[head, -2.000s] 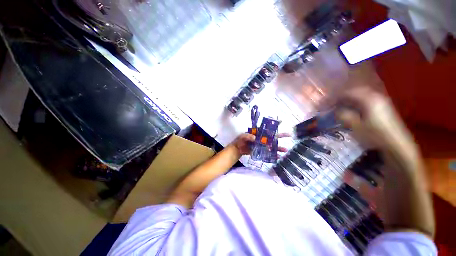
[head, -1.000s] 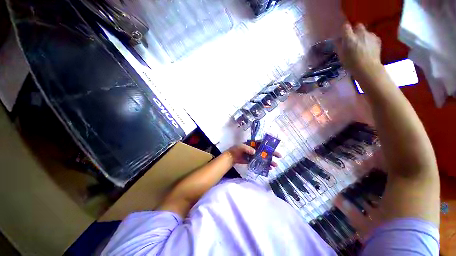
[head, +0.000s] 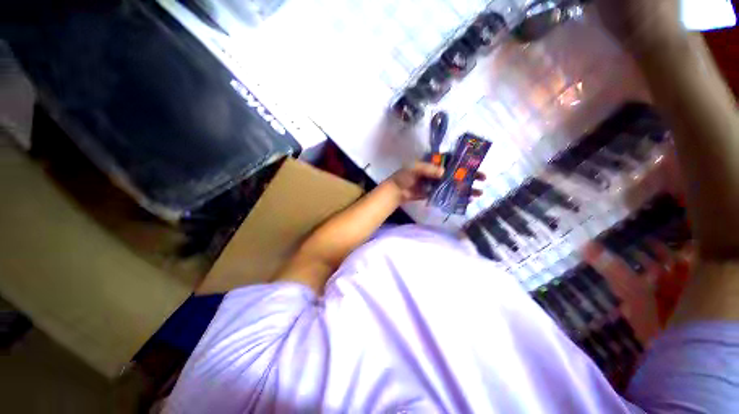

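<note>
My left hand (head: pixel 419 182) holds dark packaged items (head: pixel 460 174) with orange marks and a looped dark cord, above the near edge of the table. My right hand (head: pixel 636 18) is blurred and cut off by the top edge at the upper right; whether it holds anything cannot be told. Clear compartment trays (head: pixel 531 267) lie to the right of my left hand, with rows of dark packed items (head: pixel 527 212) in them. Another row of dark items with glassy ends (head: pixel 448 71) stands beyond my left hand.
A large carton with a brown flap (head: pixel 279 226) stands at the left, beside a black shiny cover (head: pixel 162 105) with pale lettering. The white table (head: pixel 324 69) is overexposed. A blurred reddish, hand-like shape (head: pixel 628 283) shows over the right-hand rows. A bright white rectangle (head: pixel 706 13) is at the upper right.
The view has shifted, so the table sits higher in the picture. My left hand still holds the items. My right hand has moved from over the trays to the top edge.
</note>
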